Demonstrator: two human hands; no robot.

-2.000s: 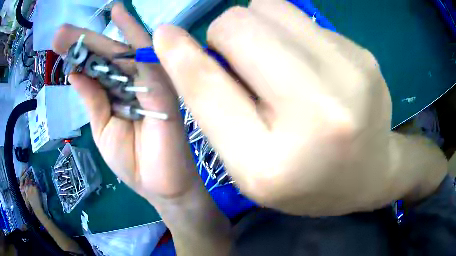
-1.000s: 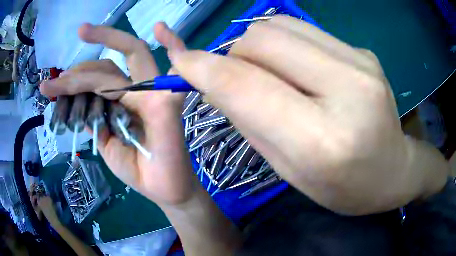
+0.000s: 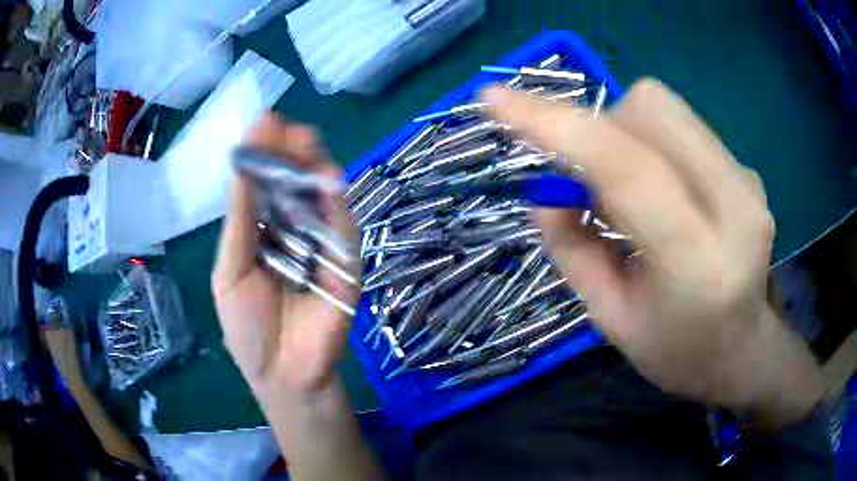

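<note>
My left hand (image 3: 291, 319) is closed around several metal cylinders (image 3: 287, 211) with thin pale stems that point down and to the right; they are blurred. My right hand (image 3: 686, 244) holds a blue hand tool (image 3: 561, 192) between thumb and fingers, over the right part of the tray. The tool's dark tip is blurred and hard to see against the parts. The blue tray (image 3: 451, 399) lies between and beyond my hands, heaped with metal cylinders (image 3: 470, 254). The tool and the held cylinders are apart.
A clear plastic box (image 3: 362, 47) with a white lining stands beyond the tray. A white sheet (image 3: 211, 160) and a white carton (image 3: 117, 216) are on the left. A clear tub (image 3: 136, 329) holds small metal pieces. Another person's arm (image 3: 89, 404) shows at lower left.
My right hand has moved right with the tool, away from the held cylinders. My left hand has closed its fingers around the cylinders and turned. More of the tray shows.
</note>
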